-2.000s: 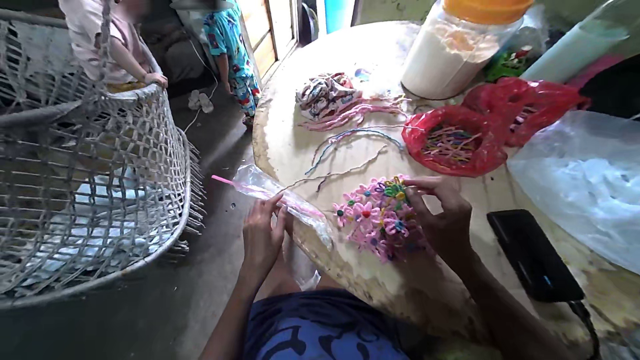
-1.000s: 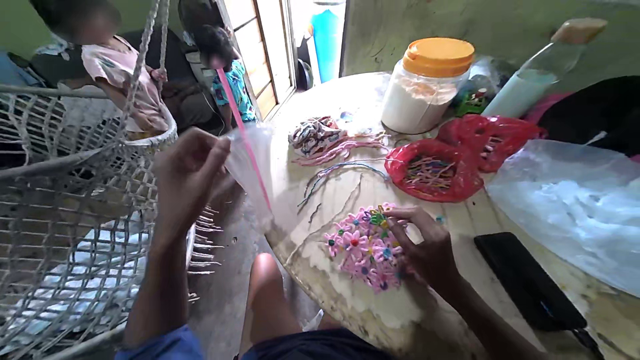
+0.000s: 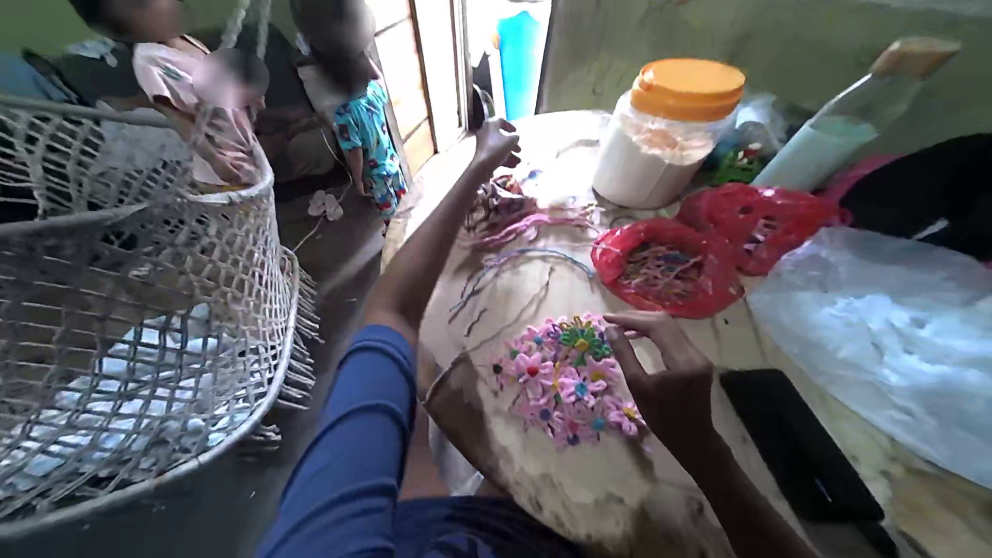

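My left hand (image 3: pixel 497 146) reaches out over the far left part of the wooden table, above a bundle of coloured cords (image 3: pixel 500 203); its fingers are bent and whether they hold anything is unclear. By the near edge lies a cluster of pink flowers with coloured centres (image 3: pixel 573 380). Fingers and thumb of my right hand (image 3: pixel 659 356) touch the cluster's upper right side, beside a green flower (image 3: pixel 581 341). Thin loose cords (image 3: pixel 535 252) curve between the bundle and the flowers. An opened red plastic bag (image 3: pixel 666 267) holds many short coloured pieces.
At the back stand a jar with an orange lid (image 3: pixel 655 139) and a tilted bottle (image 3: pixel 845 124). A black phone (image 3: pixel 798 442) with a cable and a clear plastic bag (image 3: pixel 891 325) lie right. A net hammock chair (image 3: pixel 256 310) hangs left, near two people.
My left hand has moved from the raised clear bag with the pink straw-like strip to the table's far side. That bag is no longer in the hand. My right hand stays by the flowers.
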